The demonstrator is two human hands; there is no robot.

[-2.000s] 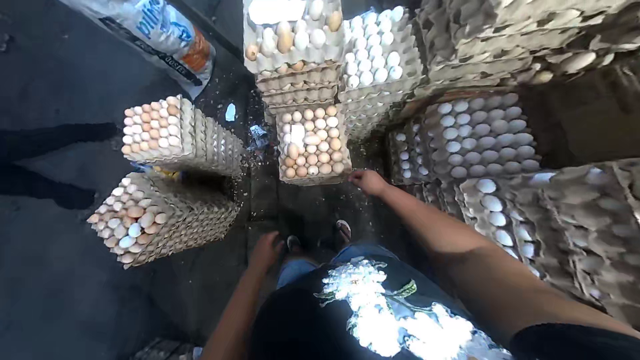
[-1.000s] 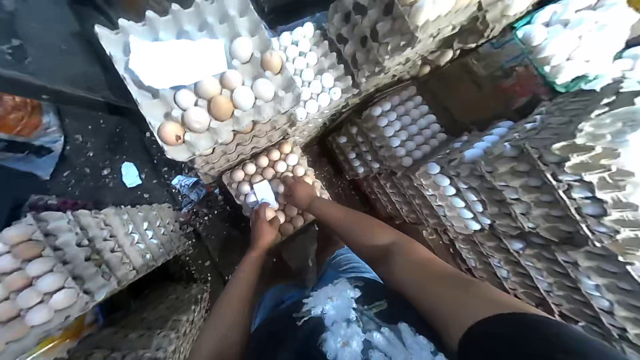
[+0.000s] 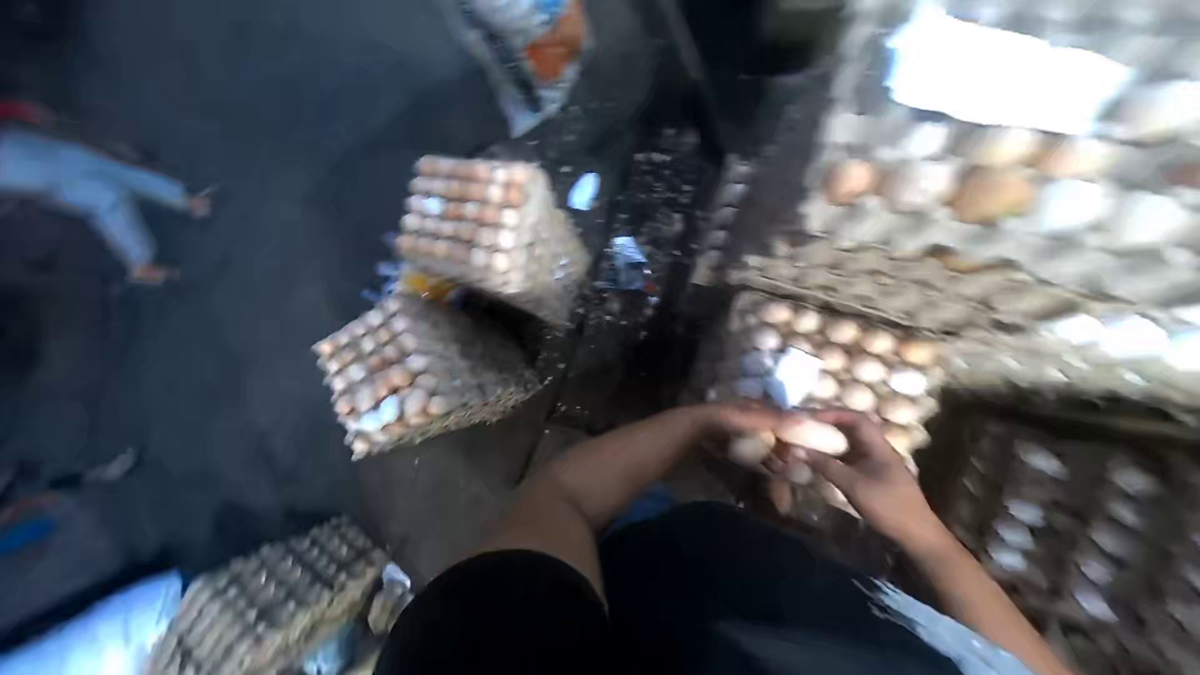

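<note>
In the head view, both my hands are over the near edge of a pulp tray of brown and white eggs [image 3: 872, 370]. My right hand [image 3: 867, 459] has its fingers on a pale egg [image 3: 814, 436], close against the fingertips of my left hand [image 3: 745, 422]. Another egg [image 3: 750, 448] lies at the underside of my left hand and appears held there. Blur hides the exact finger contact. A bright white piece [image 3: 797, 375] lies on the eggs just beyond my hands.
Two stacks of egg trays [image 3: 469, 225], [image 3: 394, 375] stand to the left. A taller stack [image 3: 984, 211] rises beyond my hands, with more eggs [image 3: 1031, 516] at right. An empty-looking tray stack [image 3: 272, 591] is lower left. A person's legs [image 3: 84, 187] show far left.
Both hands were down among the tray's eggs near the white piece; now they are together at its near edge with eggs. The view has swung left.
</note>
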